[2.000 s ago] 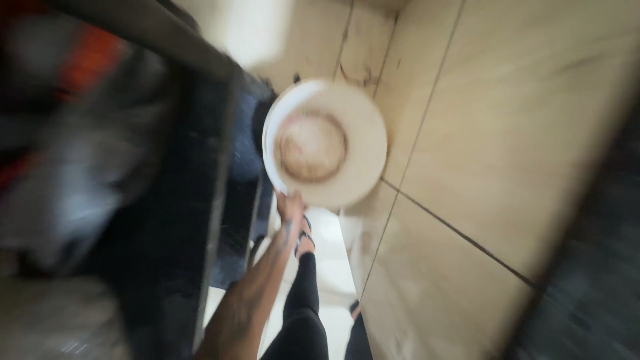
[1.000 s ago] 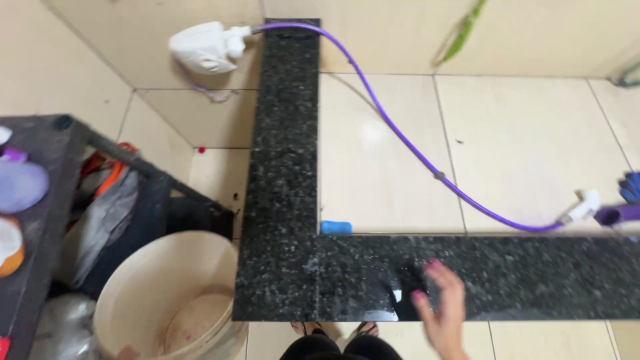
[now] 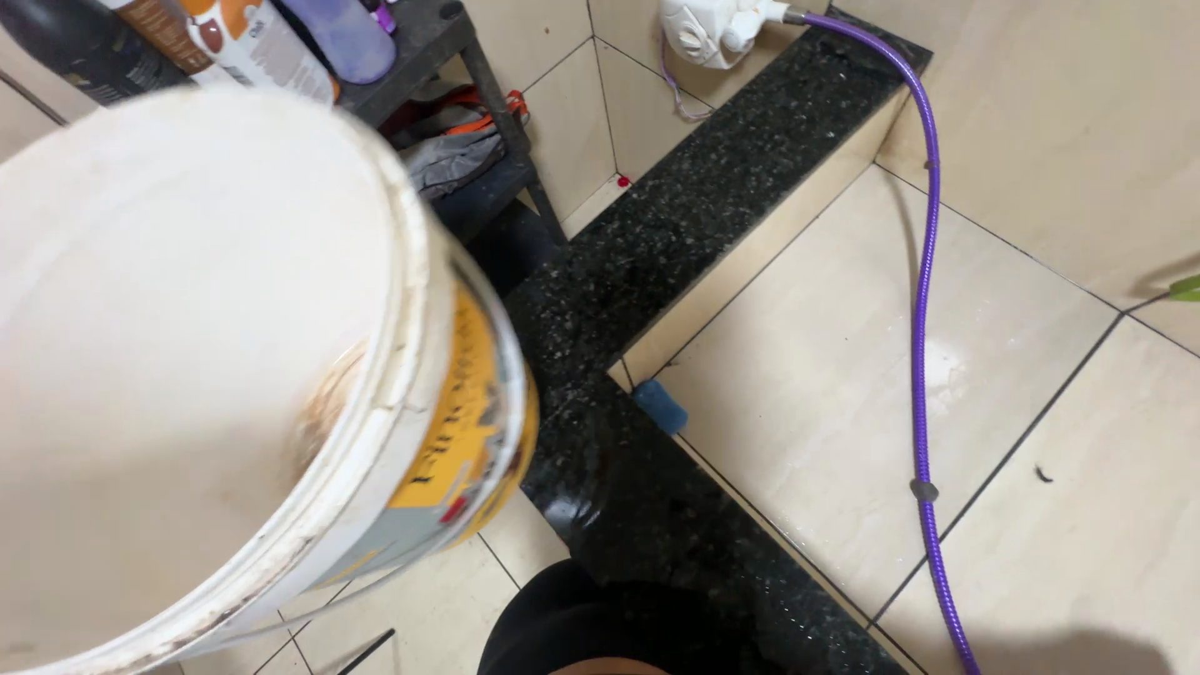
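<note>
A large white plastic bucket [image 3: 412,309] with a yellow printed label fills the left side of the view, raised close to the camera and tilted so that its inside shows. Brownish stains mark the inner wall low down. Its wire handle hangs along the outer side. Neither my left hand nor my right hand shows, so what holds the bucket is hidden. To its right runs a black granite curb [image 3: 694,206], wet in places. A blue sponge-like piece [image 3: 661,406] lies in the curb's inner corner.
A purple hose [image 3: 923,328] runs from a white electric shower head [image 3: 717,28] across the tiled floor. A dark shelf [image 3: 412,56] holds several bottles, with grey and orange cloth below. Part of my dark-clad leg [image 3: 581,619] shows at the bottom. A green leaf tip [image 3: 1186,288] enters at right.
The bucket stood low beside the curb a second ago and is now up close to the camera. The hand that was over the granite has left the view. The view has turned.
</note>
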